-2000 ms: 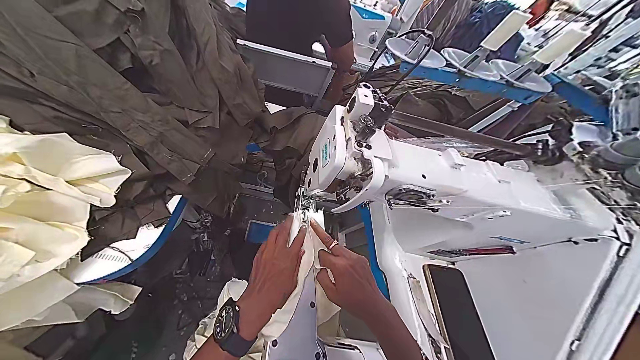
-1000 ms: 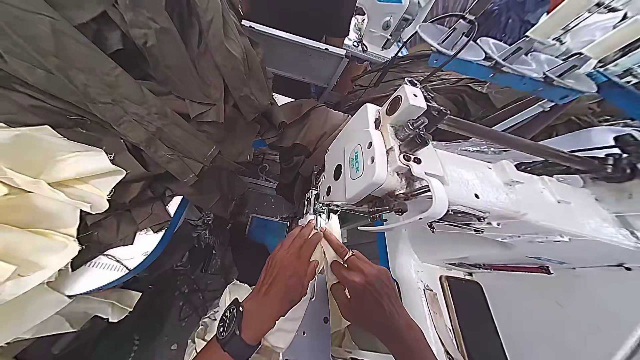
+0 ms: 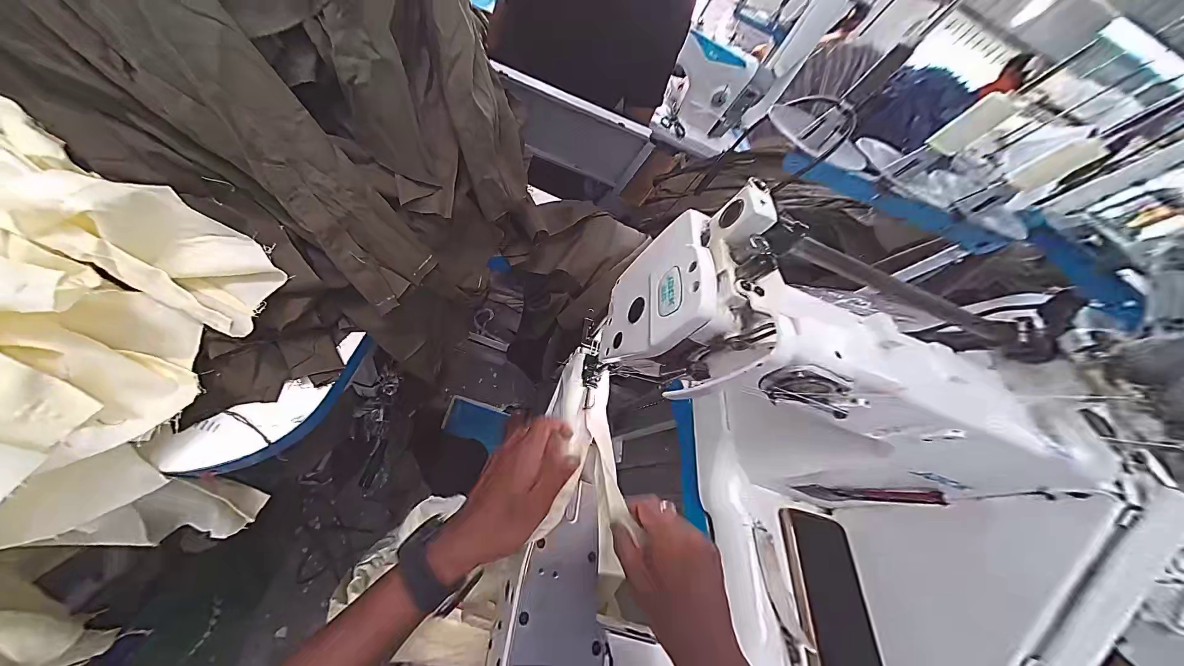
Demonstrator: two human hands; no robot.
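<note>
Cream fabric (image 3: pixel 603 462) runs from the needle area of a white Jack industrial sewing machine (image 3: pixel 684 287) down toward me along its narrow metal arm (image 3: pixel 553 592). My left hand (image 3: pixel 518 490), with a dark watch on the wrist, is closed on the fabric's left part, a little below the presser foot (image 3: pixel 592 368). Lower and to the right, my right hand (image 3: pixel 671 555), wearing a ring, grips the right edge of the fabric. The two edges spread apart between my hands. My fingertips are partly blurred.
Cream fabric pieces (image 3: pixel 102 342) are heaped at the left, beside a large pile of dark olive cloth (image 3: pixel 305 139). A phone (image 3: pixel 832 583) lies on the machine's right side. Thread cones (image 3: pixel 980 120) stand at the upper right. A person in dark clothing (image 3: pixel 592 46) is beyond the machine.
Both hands have moved back from the presser foot toward me. They were close together at the needle area and are now farther apart, with the fabric's edges spread between them.
</note>
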